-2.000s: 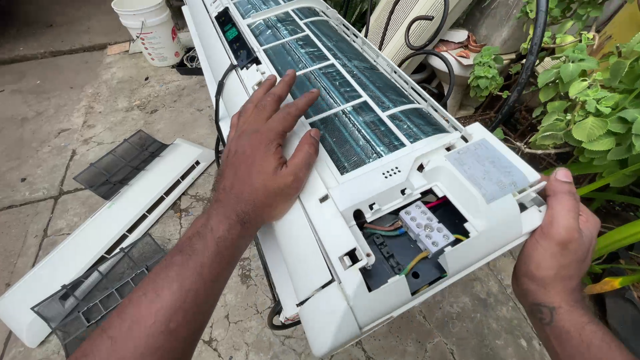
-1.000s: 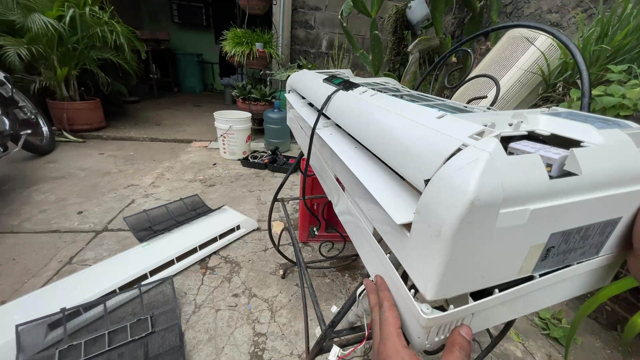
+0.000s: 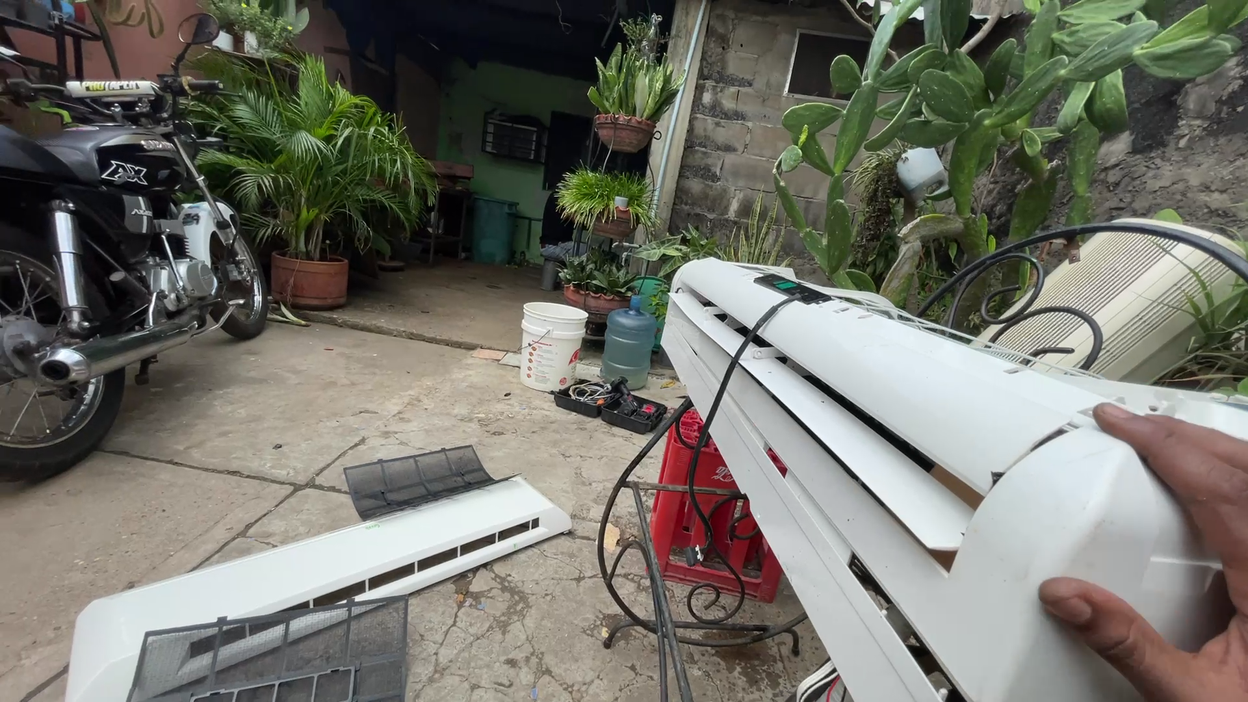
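The white split air conditioner's indoor unit (image 3: 877,390) slants from the middle to the lower right, its long flap and lower edge facing left. A black cable hangs from its small display board (image 3: 792,288). My right hand (image 3: 1170,546) grips the rounded near end of the unit, fingers above and thumb below. My left hand is out of view. On the concrete at the lower left lies the unit's white front panel (image 3: 322,565), with one dark mesh filter (image 3: 419,480) beside its far edge and another mesh filter (image 3: 292,653) over its near part.
A black metal stand (image 3: 648,546) and red plastic crate (image 3: 682,507) are under the unit. Behind are a white bucket (image 3: 551,346), a blue water jug (image 3: 629,341) and an open tool case (image 3: 634,409). A motorcycle (image 3: 127,234) stands left; cactus (image 3: 975,107) grows behind the unit.
The view has swung up and left. My left hand, seen on the unit's lower edge one second ago, is out of view. My right hand has come onto the near end cap.
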